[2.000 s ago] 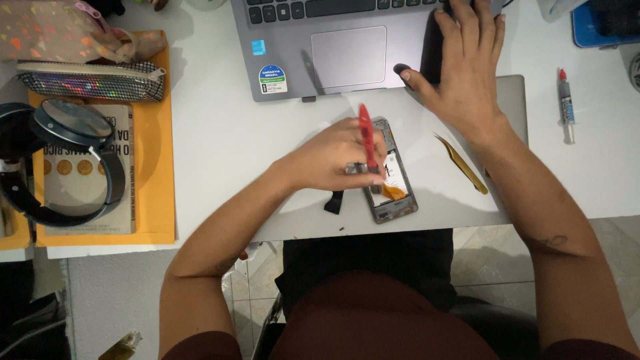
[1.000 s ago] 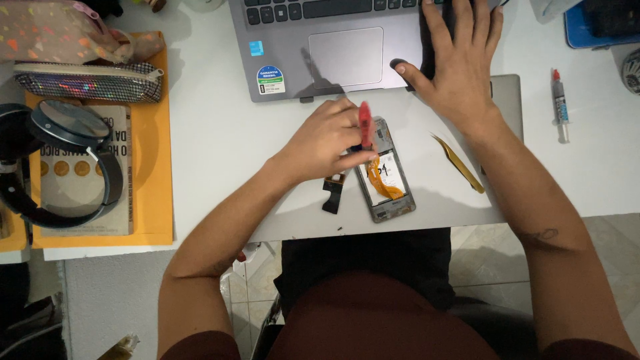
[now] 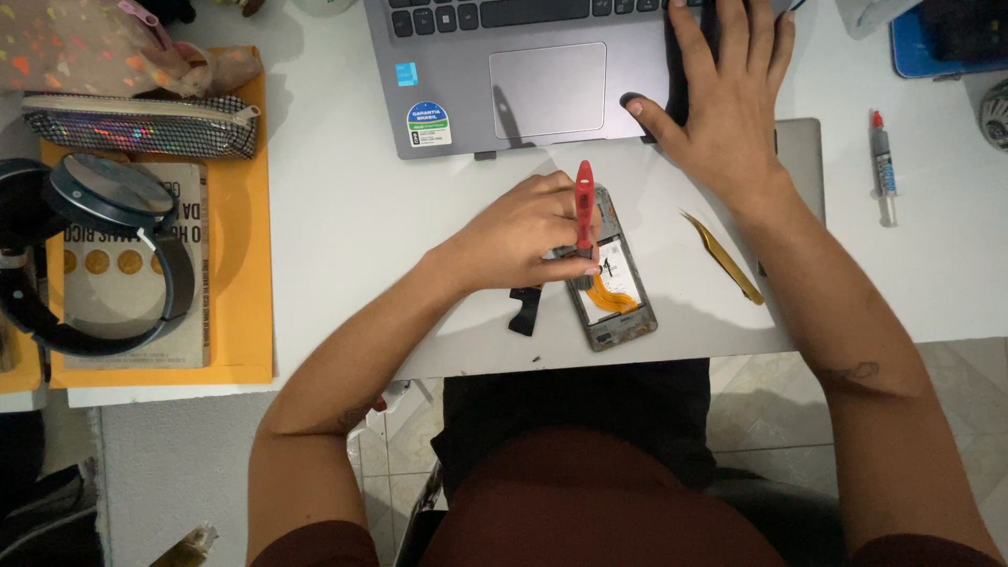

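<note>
My left hand [image 3: 535,236] grips a red-handled tool [image 3: 583,201], held upright over an opened smartphone body [image 3: 622,340]; the tool's lower end is dark and partly hidden by the fingers. A white battery [image 3: 618,272] and an orange flex cable [image 3: 610,298] show inside the phone. Beside the phone, below my left hand, lies a small black part [image 3: 524,313]. My right hand [image 3: 728,102] rests with fingers spread on a dark object at the right side of the laptop [image 3: 457,87]; it grips nothing that I can see. Golden tweezers [image 3: 726,261] lie between phone and right forearm.
A grey flat panel [image 3: 802,165] lies partly under my right forearm. Farther right are a syringe [image 3: 883,169] and a blue case or tray [image 3: 913,51]. Headphones [image 3: 177,276] rest on a book [image 3: 134,315] and yellow envelope [image 3: 240,315] at left, near a pencil case [image 3: 142,126].
My left hand and the red-handled tool have shifted slightly over the phone. The orange cable, mostly covered two seconds ago, shows more. My right hand stays at the laptop's right side.
</note>
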